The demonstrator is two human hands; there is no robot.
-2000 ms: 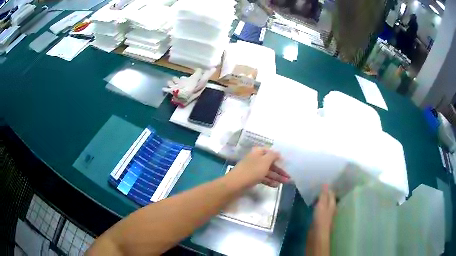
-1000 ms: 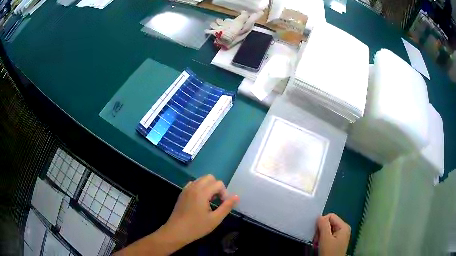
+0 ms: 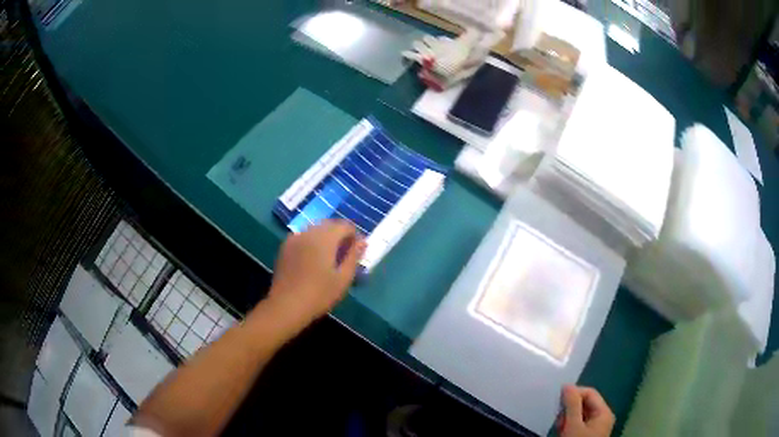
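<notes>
A pile of glossy blue cell layers [image 3: 380, 175] with pale lines and white side strips lies on a green-tinted plate [image 3: 286, 136]. My left hand [image 3: 316, 260] is over the pile's near edge, fingers bent; its fingertips are partly hidden, so a grip cannot be told. A grey, frosted-looking sheet [image 3: 465, 363] lies flat at the table's front edge, with a bright, white-edged square patch on it. My right hand [image 3: 586, 413] is at the sheet's near right corner, fingers curled, cut off by the bottom edge; whether it grips the corner is unclear.
A stack of white sheets [image 3: 619, 145] stands behind the grey sheet, tall milky film piles [image 3: 705, 226] and pale-green stacks [image 3: 692, 375] at right. A smartphone [image 3: 484, 96], gloves [image 3: 457, 60] and clear sheets [image 3: 354, 43] lie behind. A mesh rack [image 3: 141, 307] with panels is lower left.
The grey sheet, first hidden under my arms and white film, now lies uncovered. My left hand has moved from its near left corner to the blue pile. My right hand stays near the right corner.
</notes>
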